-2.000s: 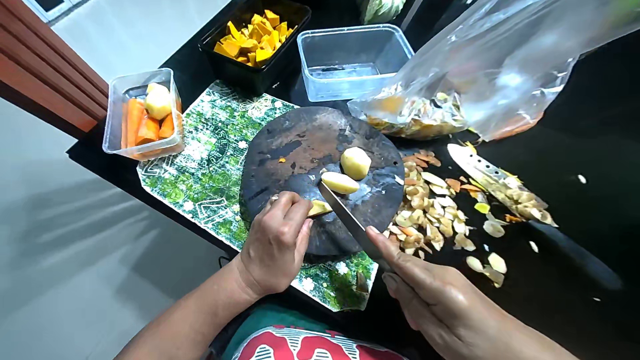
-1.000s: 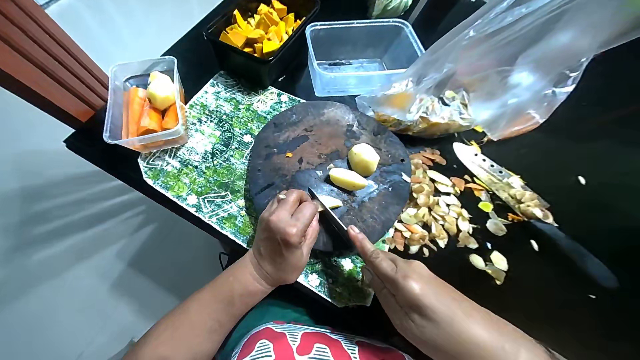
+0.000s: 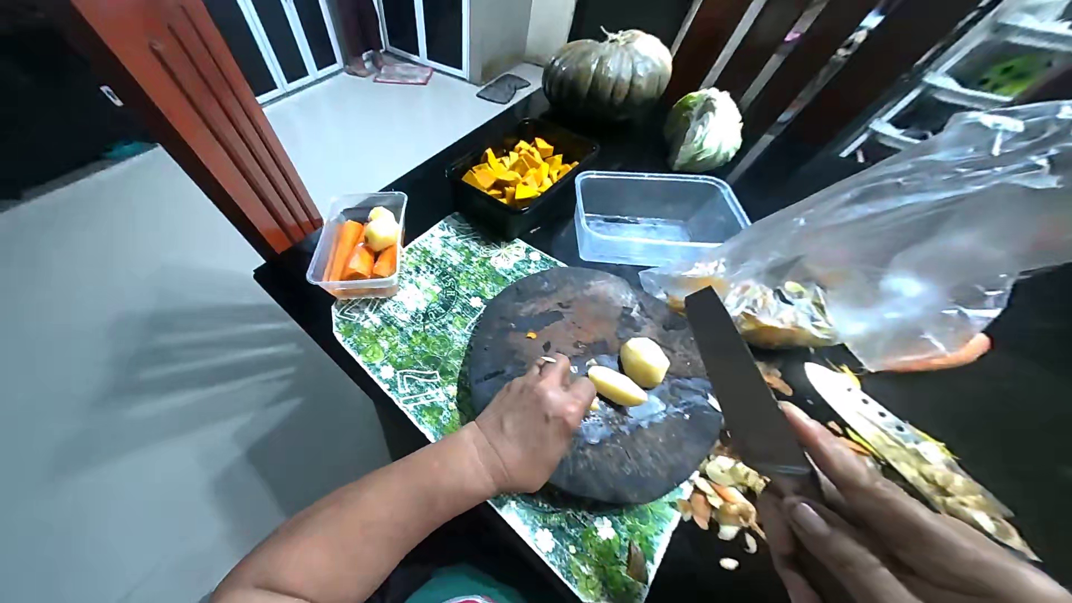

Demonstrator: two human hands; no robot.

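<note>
A round dark chopping board [image 3: 586, 452] lies on a green patterned mat [image 3: 419, 335]. On the board are a peeled potato [image 3: 644, 363] and, beside it, a cut potato piece [image 3: 616, 386]. My left hand [image 3: 536, 419] rests on the board left of them; a bit of pale potato shows at its fingertips, mostly hidden, so its hold is unclear. My right hand [image 3: 854, 519] grips a kitchen knife [image 3: 741, 381], its blade raised at the board's right edge and pointing away from me. Potato peelings [image 3: 724, 494] lie below the blade.
Behind the board stand an open clear plastic container [image 3: 662, 239], a black tray of cut pumpkin [image 3: 519, 176], a whole pumpkin [image 3: 607, 71] and a cabbage [image 3: 705, 130]. A tub of carrots and potatoes [image 3: 360, 285] is left. A plastic bag [image 3: 904, 260] and second knife [image 3: 896, 444] lie right.
My right hand has lifted the knife off the board and moved it right. My left hand stays on the board. The view has tilted up, showing the pumpkin and more of the room.
</note>
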